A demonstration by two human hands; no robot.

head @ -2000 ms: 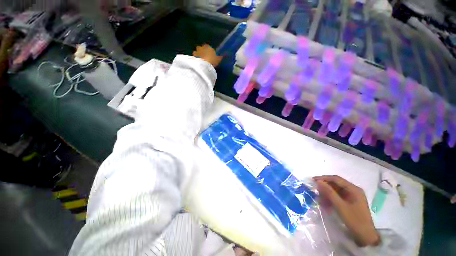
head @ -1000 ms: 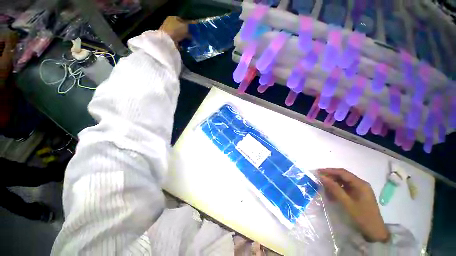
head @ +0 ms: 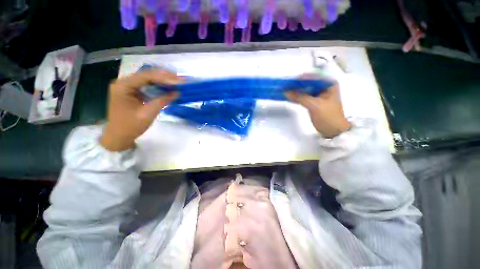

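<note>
My left hand [head: 129,107] grips the left end of a long blue film pack [head: 237,89], thumb below and fingers above. My right hand [head: 323,107] grips its right end. The pack is held roughly level above the white work mat [head: 273,142] and is blurred. Another piece of blue film in clear plastic [head: 223,116] shows below the held pack, partly hidden by it; whether it is a separate pack I cannot tell.
A shallow white parts box [head: 71,86] with black pieces stands left of the mat. Purple and pink straps [head: 223,13] hang beyond the mat. Crossed pink straps [head: 414,37] lie at the far right. A small pale item [head: 322,59] is at the mat's far right corner.
The view has turned to face the mat squarely. My left hand has come back from the far left to over the mat. Both hands now hold a blue pack up by its ends.
</note>
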